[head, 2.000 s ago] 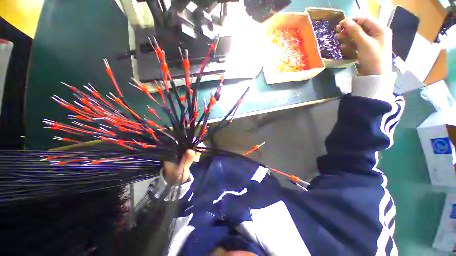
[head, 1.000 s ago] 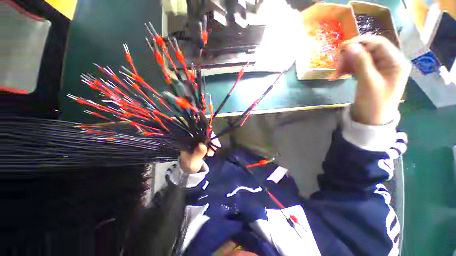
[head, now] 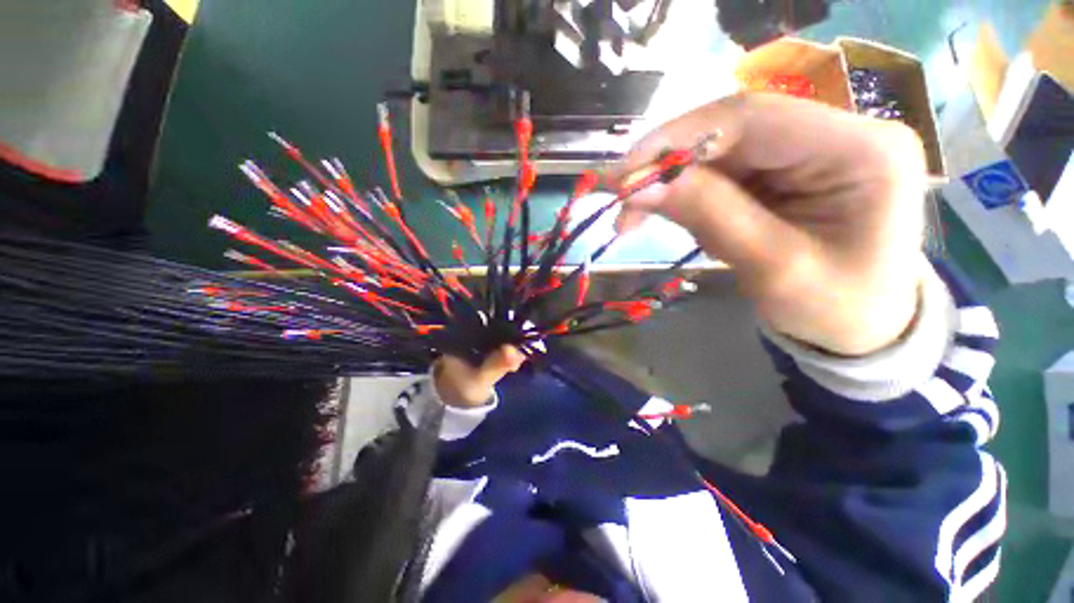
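My left hand [head: 473, 377] is closed around a large bundle of thin black cables [head: 477, 324] above my lap. The cable ends fan up and left from the fist, with red wires, small red sleeves [head: 526, 177] and silvery tips. My right hand [head: 813, 212] is at the right of the fan, thumb and fingertips pinching one cable end with a red sleeve and a dark part [head: 671, 165] near its tip. Whether the fingers also hold a loose sleeve is too small to tell. Two red-sleeved ends hang out to the lower right.
A carton of red sleeves [head: 791, 83] and a carton of dark sleeves [head: 877, 94] stand on the green bench [head: 283, 83], partly behind my right hand. A dark metal machine [head: 542, 106] is at the back. White cartons [head: 1001, 189] are at the right. More black cables pile at the left.
My right hand has moved from the dark-sleeve carton, past the red one, left and down to the fan, and has taken hold of a cable end. My left hand keeps the bundle.
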